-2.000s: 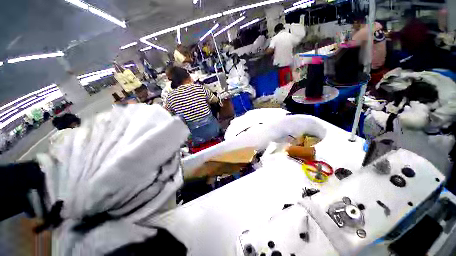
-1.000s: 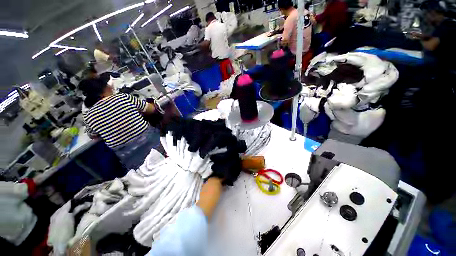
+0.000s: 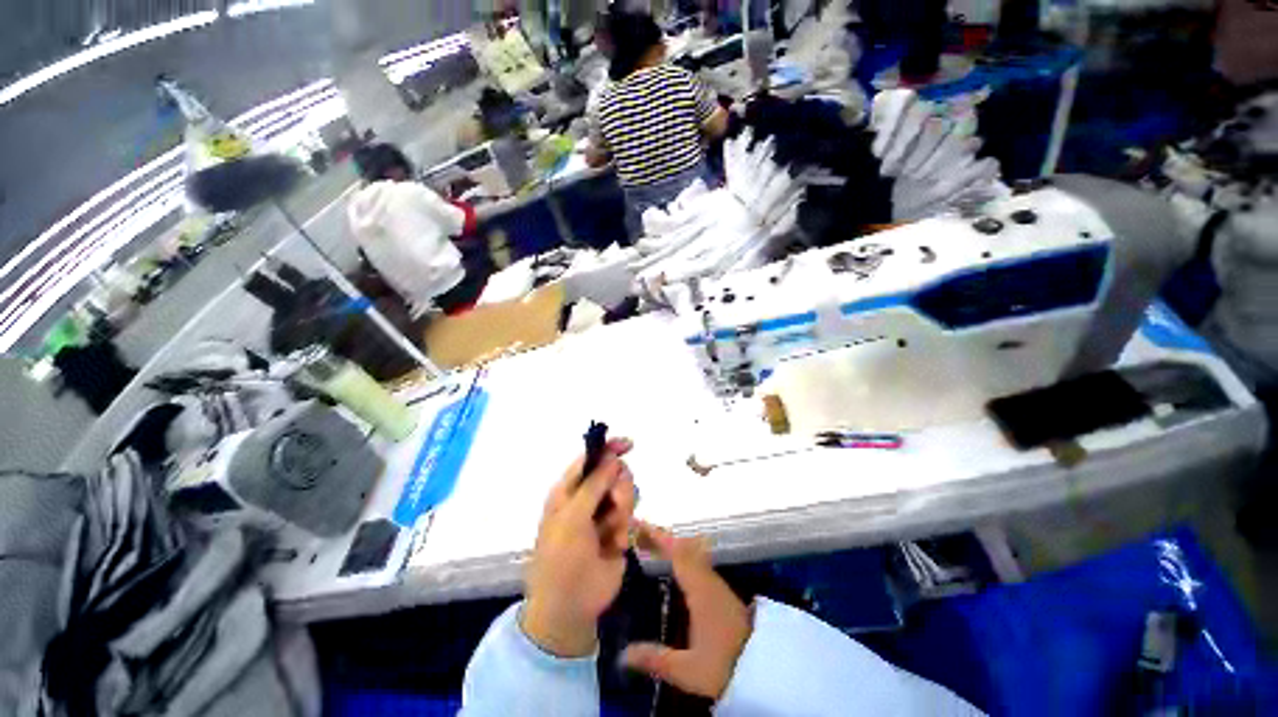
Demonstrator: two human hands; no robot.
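My left hand (image 3: 575,560) is in front of the table's near edge, closed on a small dark piece (image 3: 596,451) that sticks up from its fingertips. My right hand (image 3: 701,616) is just right of it, slightly blurred, with thumb and fingers apart. Dark material (image 3: 638,581) hangs between the hands; whether the right fingers touch it cannot be told. The white sewing machine (image 3: 897,343) with a blue stripe stands on the white table (image 3: 547,399), beyond the hands to the right.
Snips (image 3: 858,440), a small yellow-brown block (image 3: 775,413) and a smartphone (image 3: 1068,409) lie on the table. White-and-black bundled panels (image 3: 722,217) are behind the machine. A grey-white box (image 3: 301,469) and grey panels (image 3: 210,602) are at left. Two people (image 3: 652,119) sit beyond.
The view has turned from the machine's back area to the table front. The hand that was at the white-and-black bundle is away from it. Both hands now show, the left with the dark piece.
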